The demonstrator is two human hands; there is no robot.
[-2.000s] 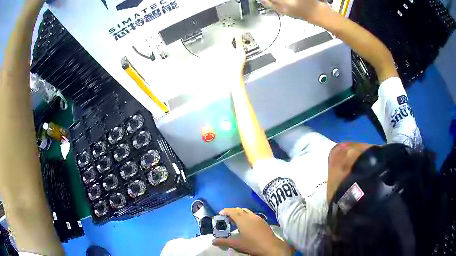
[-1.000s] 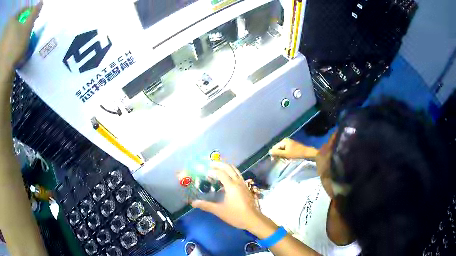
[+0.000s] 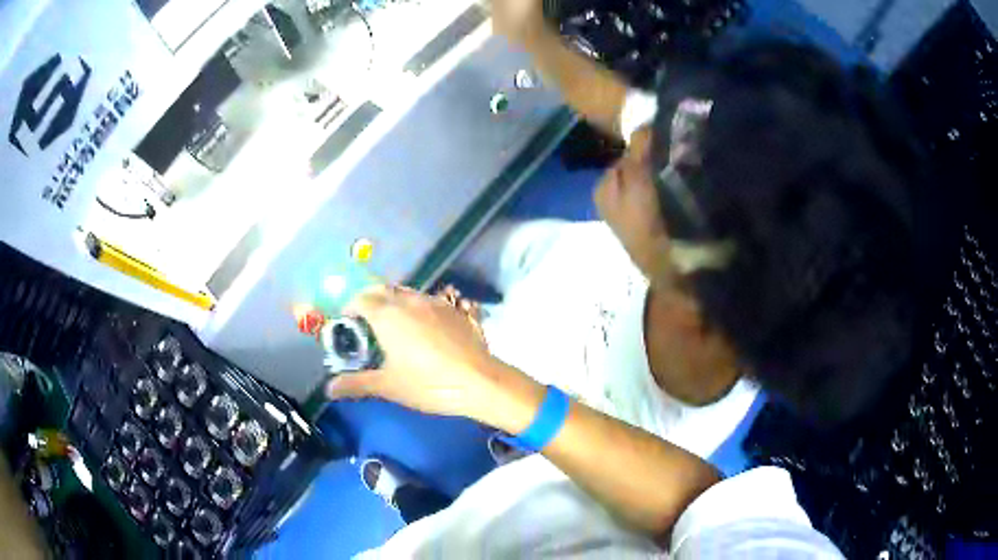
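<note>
My right hand (image 3: 421, 350), with a blue band on its wrist, grips a small round silver-and-black lens module (image 3: 349, 341) between thumb and fingers. It is in front of the machine's grey front panel (image 3: 421, 181), beside the red button (image 3: 311, 322) and below a glowing green-white button (image 3: 334, 286). The module's dark round centre faces the camera. My left hand is out of the picture; only a blurred bit of forearm shows at the lower left edge. A black parts tray (image 3: 287, 407) holds rows of round modules to the left of my right hand.
A seated person in white (image 3: 602, 328) is close on the right, one arm (image 3: 575, 77) reaching up past the panel. A yellow-black strip (image 3: 148, 273) borders the bright machine opening. A yellow-orange button (image 3: 362, 251) is above my hand. Black tray stacks stand behind and at right.
The camera view has shifted and turned. My right hand holds the module up by the panel, away from its low place two seconds ago. My left hand has left view. The seated person's arm reaches up again.
</note>
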